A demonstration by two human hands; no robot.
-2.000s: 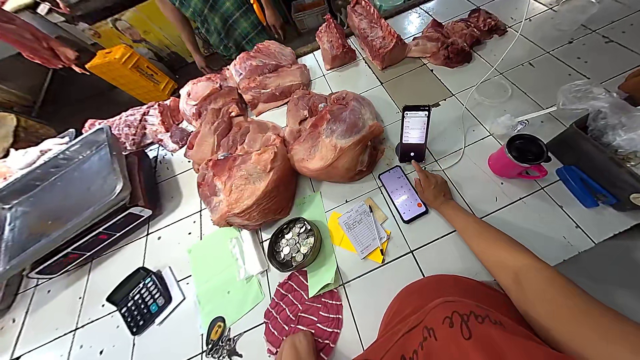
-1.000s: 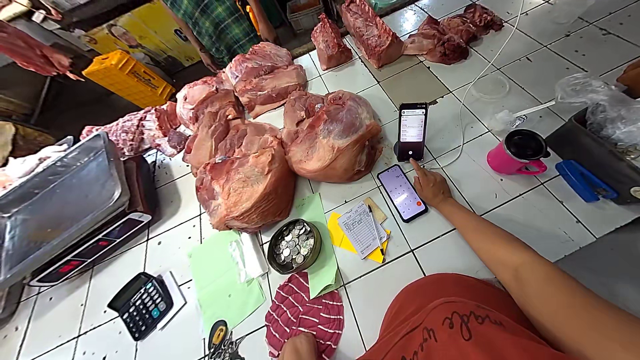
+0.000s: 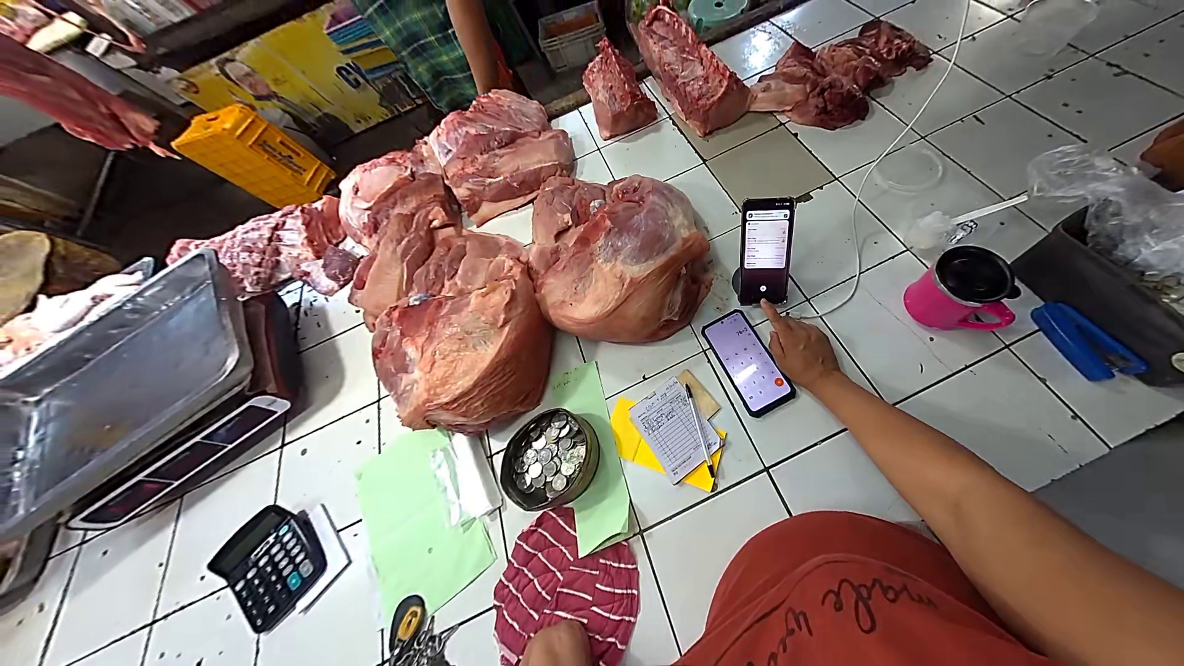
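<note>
My right hand (image 3: 803,344) has its index finger extended at the lower edge of an upright smartphone (image 3: 767,248). Just below lies a second smartphone (image 3: 749,363) with a calculator on its screen. At the bottom edge, only a small part of my left hand (image 3: 558,645) shows, over a red-and-white striped cloth (image 3: 566,578); its fingers cannot be made out. Between the hands are a round tin of coins (image 3: 550,460) and a written slip of paper (image 3: 668,428) with a pen on yellow paper. Large raw meat cuts (image 3: 472,342) rest beyond the tin.
A weighing scale with a metal tray (image 3: 120,370) stands at left, near a desk calculator (image 3: 270,566). Keys (image 3: 418,643) lie at the bottom. At right are a pink mug (image 3: 967,289), a blue stapler (image 3: 1089,340) and a dark box. A person's arm (image 3: 472,42) shows across the counter.
Across the counter, the other person's hand seen near the yellow crate two seconds ago is no longer there. My right hand stays at the upright phone.
</note>
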